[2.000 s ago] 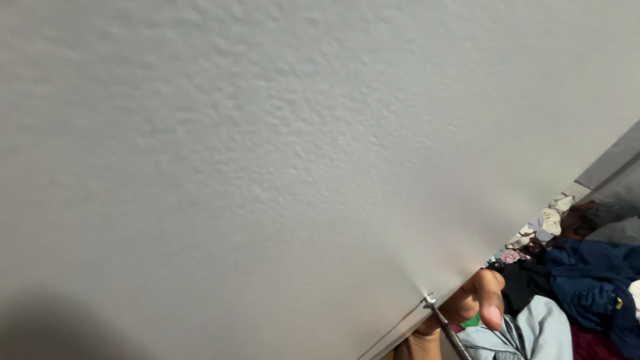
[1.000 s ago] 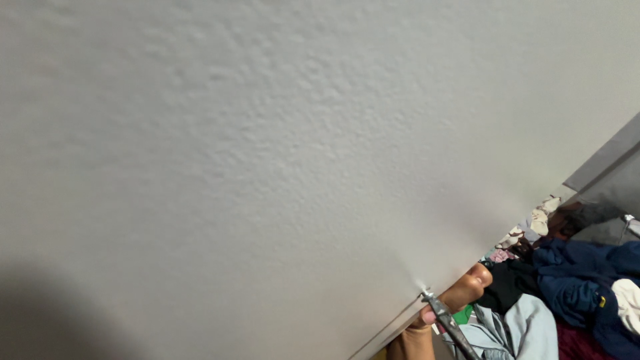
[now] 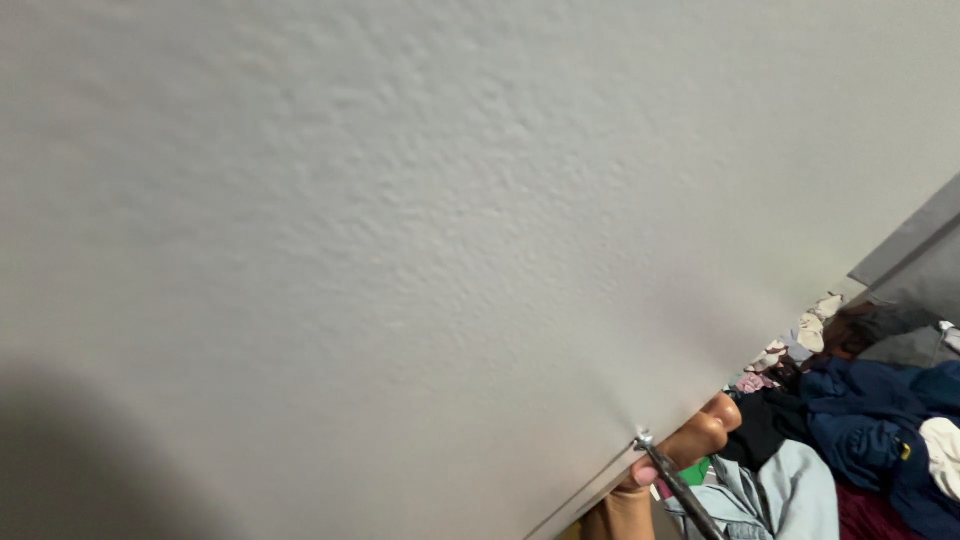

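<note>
A large pale grey textured panel [image 3: 420,247] fills most of the head view, its edge running diagonally at the lower right. A metal screw [image 3: 643,440] sits at this edge, and the dark metal shaft of a tool, probably a screwdriver [image 3: 684,491], meets it from the lower right. The tool's handle is out of the frame. What appears to be my left hand [image 3: 686,442] is against the panel's edge beside the screw, its fingers bent and partly hidden; its grip cannot be made out. My right hand is not in view.
Beyond the edge lies a pile of clothes: a light blue denim garment [image 3: 799,487], a navy garment [image 3: 847,409], black cloth [image 3: 754,427] and maroon cloth [image 3: 862,514]. A white cloth [image 3: 941,450] lies at the right. A grey surface [image 3: 922,232] stands at the upper right.
The fingers of my left hand have shifted at the panel's edge, with a fingertip now beside the tool's shaft. The tool's tip stays at the screw.
</note>
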